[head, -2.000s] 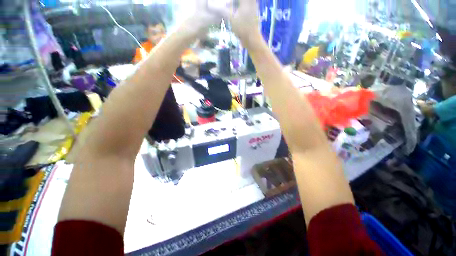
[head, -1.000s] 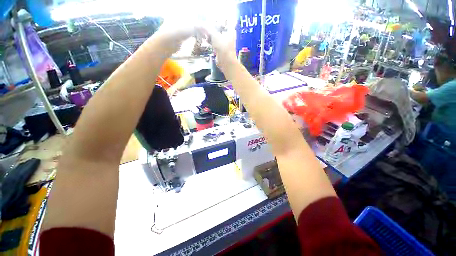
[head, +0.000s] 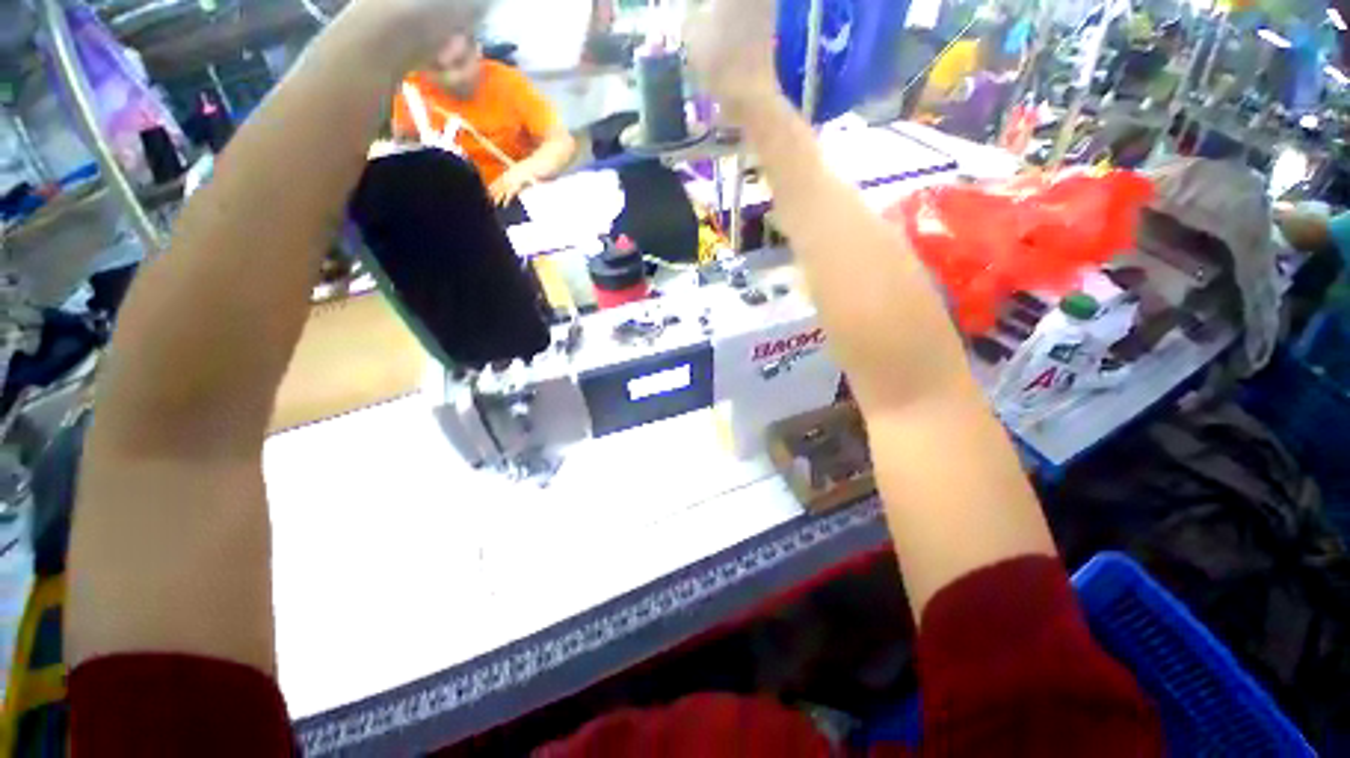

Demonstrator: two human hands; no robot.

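Note:
Both my arms reach up and forward over the sewing machine. My left hand [head: 422,18] is at the top edge, blurred and partly cut off. My right hand [head: 729,52] is at the top, right of a dark thread cone [head: 660,98], also blurred. I cannot tell if either hand holds anything. The white lockstitch machine [head: 770,356] with red lettering and a lit display stands below on the white table [head: 385,548]. A thin dark thread trails on the table. A dark padded shape [head: 452,252] stands at the machine head's left end.
A brown parts box [head: 822,456] sits right of the machine. A red plastic bag [head: 1022,237] and a white bottle [head: 1059,356] are on the right table. A blue basket [head: 1184,652] is low right. A person in orange [head: 496,111] sits behind the machine.
My hands have moved apart; the left went left and the right slightly right. The view has shifted, and the person in orange shows more than one second ago.

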